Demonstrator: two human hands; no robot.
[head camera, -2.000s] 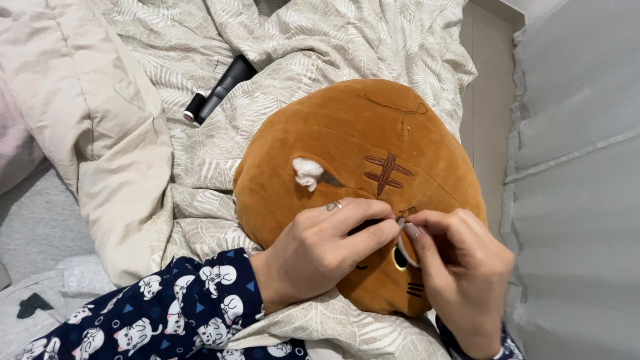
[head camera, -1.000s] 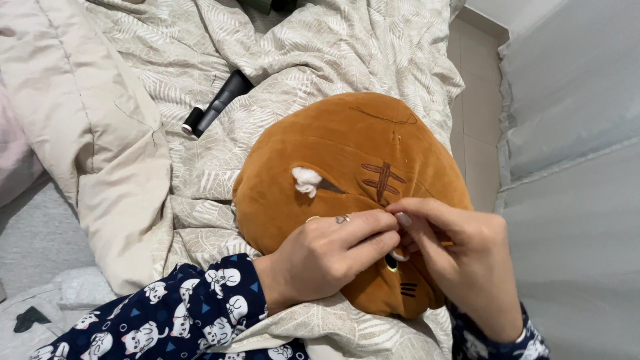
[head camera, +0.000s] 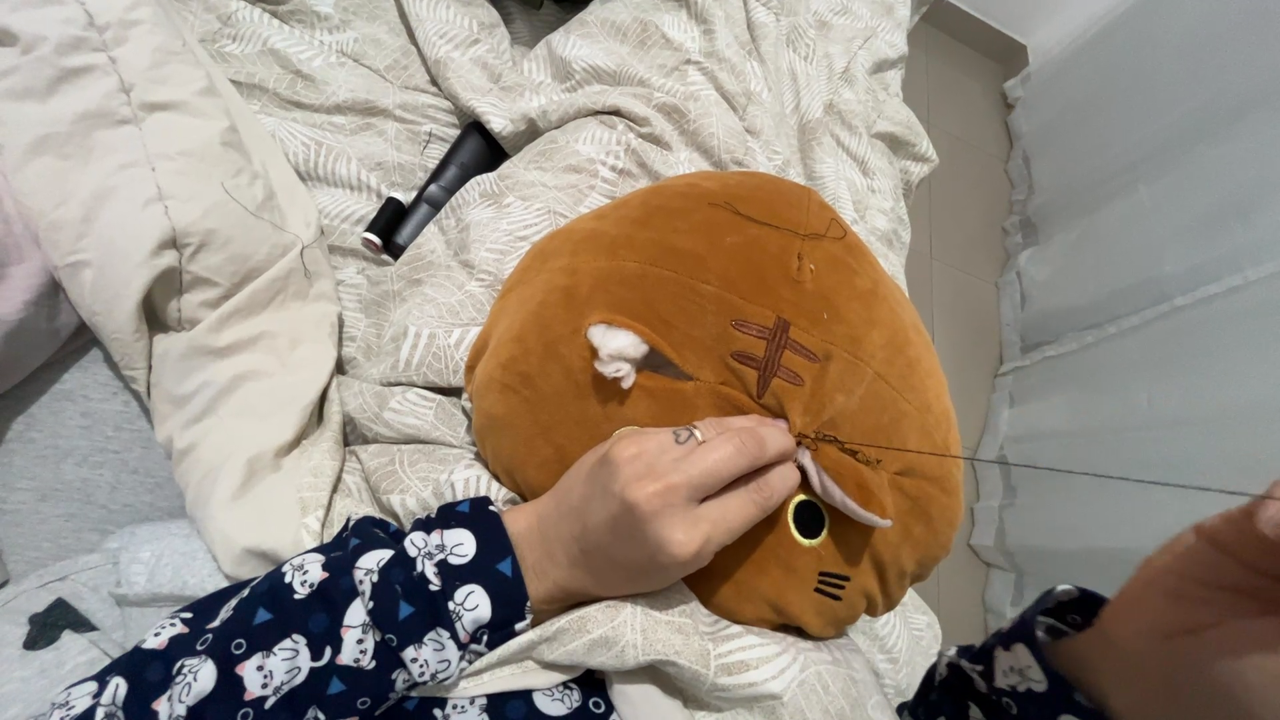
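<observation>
A brown plush toy (head camera: 860, 350) with embroidered stripes and a black-and-yellow eye lies on the bed. White stuffing (head camera: 618, 352) pokes out of a slit in its fabric. My left hand (head camera: 670, 490), with a ring, pinches the plush fabric beside a dark stitched seam and a pale ear piece (head camera: 840, 492). From that seam a dark thread (head camera: 1080, 470) runs taut to my right hand (head camera: 1200, 600), which is at the right edge, partly cut off, with the thread at its fingers. Whether it holds a needle cannot be seen.
Patterned bedding (head camera: 400, 400) lies rumpled under the plush. A black thread spool (head camera: 384, 224) rests against a black handled object (head camera: 450, 185) behind it on the left. A beige cover (head camera: 240, 350) lies at the left, and a pale curtain (head camera: 1150, 300) hangs at the right.
My right hand has moved from the plush, beside my left hand, out to the right, and the thread is now stretched taut. My left hand stays on the plush.
</observation>
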